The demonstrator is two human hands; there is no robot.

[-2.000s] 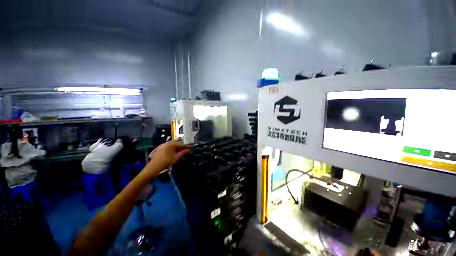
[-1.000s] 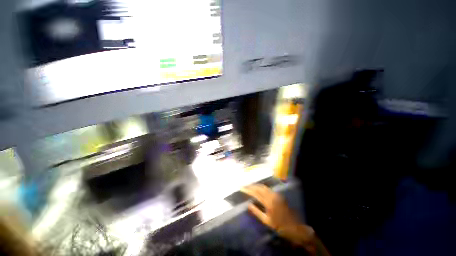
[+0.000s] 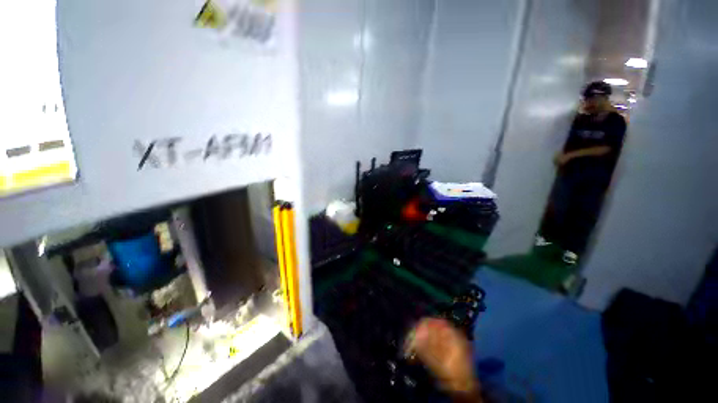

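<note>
My right hand (image 3: pixel 442 351) is low in the picture, right of the machine, over the dark stacked black trays (image 3: pixel 366 315). It is blurred; I cannot tell whether its fingers hold a small thing. My left hand is out of the picture. The white machine (image 3: pixel 181 94) marked XT-AFM1 stands at the left, with its lit worktable (image 3: pixel 236 346) partly in view. A blue cylinder (image 3: pixel 135 258) hangs inside the opening.
A yellow-and-black light curtain (image 3: pixel 288 268) edges the opening. Dark equipment and a stack topped with white sheets (image 3: pixel 463 190) stand behind the trays. A person in dark clothes (image 3: pixel 589 161) stands in the doorway. A black covered shape (image 3: pixel 649 342) is at the lower right.
The view has swung right, from the machine's front to its right side. My right hand has moved from the machine's front edge to the trays. My left hand, seen two seconds ago, is gone.
</note>
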